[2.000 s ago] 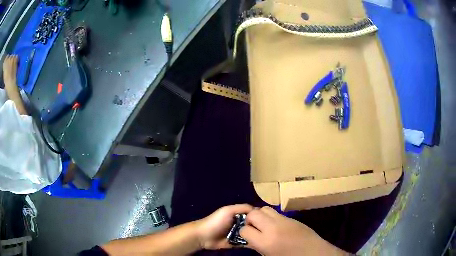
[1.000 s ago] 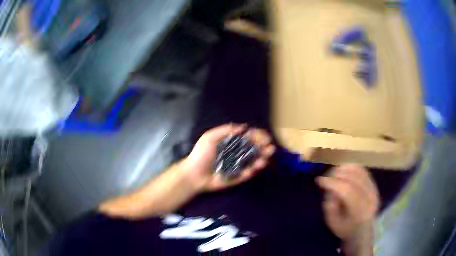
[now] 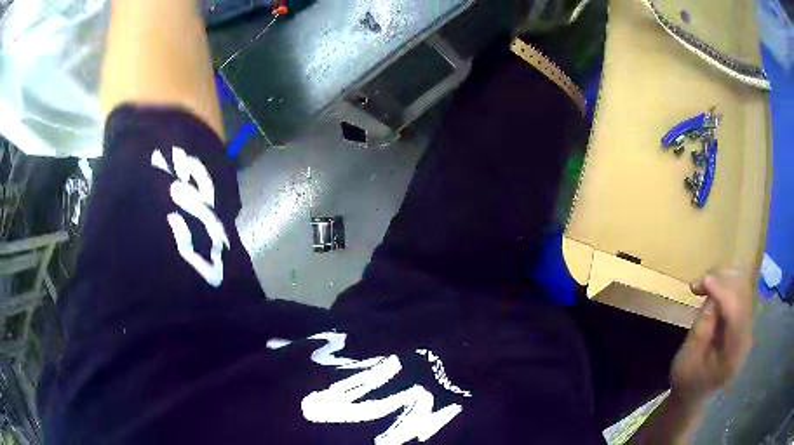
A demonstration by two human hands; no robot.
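The tan cardboard box (image 3: 644, 174) lies at the right, over my legs. Inside are blue-handled cutters (image 3: 709, 174) with several small dark components (image 3: 696, 156) around and between the handles. A taped component strip (image 3: 709, 54) curves across the box's far part. My right hand (image 3: 718, 335) is at the box's near right corner, fingers loosely bent, with nothing visible in it. My left forearm reaches up past the top edge at the left; my left hand is out of the picture.
A narrow holed tape strip (image 3: 548, 69) hangs left of the box. A dark green-grey bench (image 3: 322, 65) is at the top left. A small dark metallic object (image 3: 326, 235) lies on the grey floor. A blue bin (image 3: 553, 269) shows beneath the box.
My left hand, earlier cupping a pile of dark components, has gone up and left out of view. My right hand has left it and moved right to the box corner. The view has shifted left.
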